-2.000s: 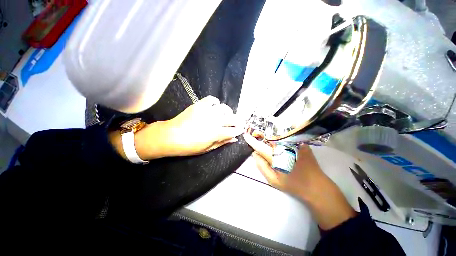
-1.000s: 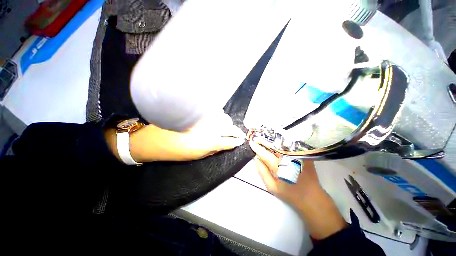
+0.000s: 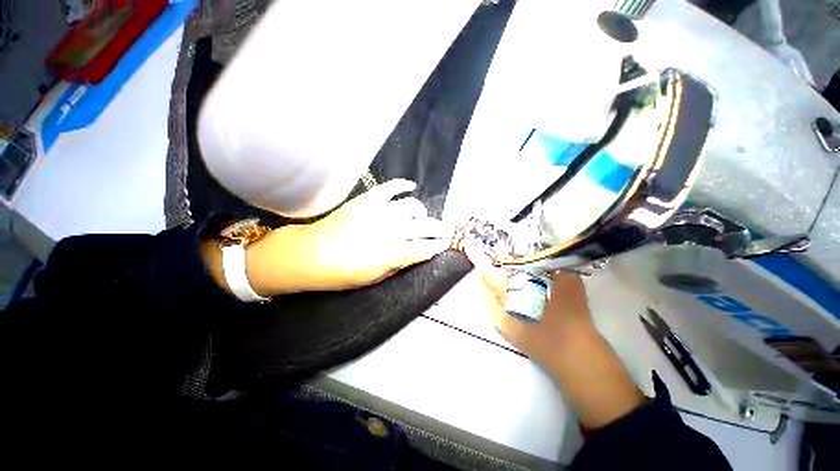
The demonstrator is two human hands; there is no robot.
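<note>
Black fabric (image 3: 368, 317) lies over the machine table and runs up to the presser foot (image 3: 485, 241). My left hand (image 3: 368, 241), with a watch on the wrist, lies on the fabric, its fingertips at the left of the presser foot. My right hand (image 3: 543, 322) is at the near side of the foot, thumb and finger pinching the fabric edge; a pale blue-white band is around one finger. The needle and the exact stitch point are hard to make out in the glare. The white sewing machine head (image 3: 589, 166) stands over the right hand's far side.
Black thread snips (image 3: 675, 351) lie on the machine bed at right. A large blurred white rounded object (image 3: 304, 110) hangs in front, hiding part of the fabric. A red box (image 3: 103, 39) is at the far left. Plaid fabric (image 3: 177, 156) edges the black cloth. Cloth also hangs at the table's near edge.
The view has shifted, so the white rounded object and machine head appear further left than one second ago. Both hands stay by the presser foot. My left hand's fingers look slightly more raised and spread.
</note>
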